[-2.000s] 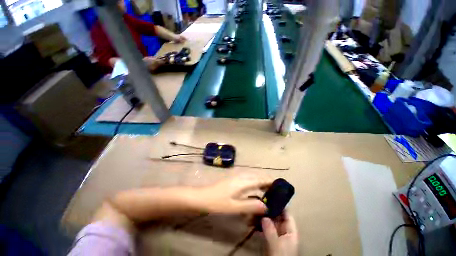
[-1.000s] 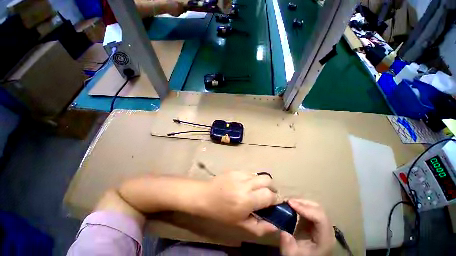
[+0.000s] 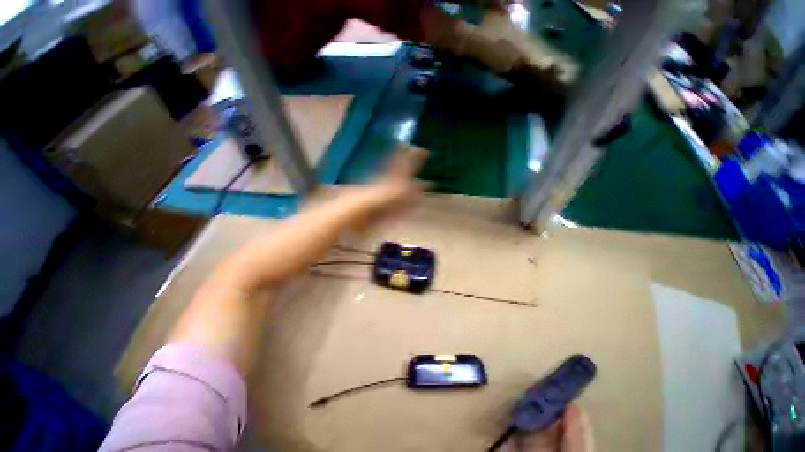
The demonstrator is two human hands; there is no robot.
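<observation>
My right hand [image 3: 569, 431] holds a dark grey corded unit [image 3: 554, 393] at the lower right, its cable running down out of the picture. My left hand [image 3: 399, 187], blurred and with nothing seen in it, reaches over the far edge of the cardboard mat [image 3: 353, 328] towards the conveyor; its finger positions are unclear. A black corded unit [image 3: 447, 371] with a shiny top and small yellow mark lies on the mat, its lead pointing left. Behind it a pair of black units [image 3: 404, 267] lies side by side with a yellow patch, leads to the left.
Grey metal posts stand behind the mat at left [image 3: 265, 97] and right [image 3: 587, 124]. A co-worker's arm [image 3: 503, 53] crosses the green conveyor [image 3: 468, 159]. A white sheet [image 3: 697, 362] and a partly visible power supply [image 3: 781, 388] are at right.
My left hand has left the unit and moved up and forward to the conveyor. One unit now lies on the mat, and my right hand holds another. The co-worker's arm reaches further across the belt.
</observation>
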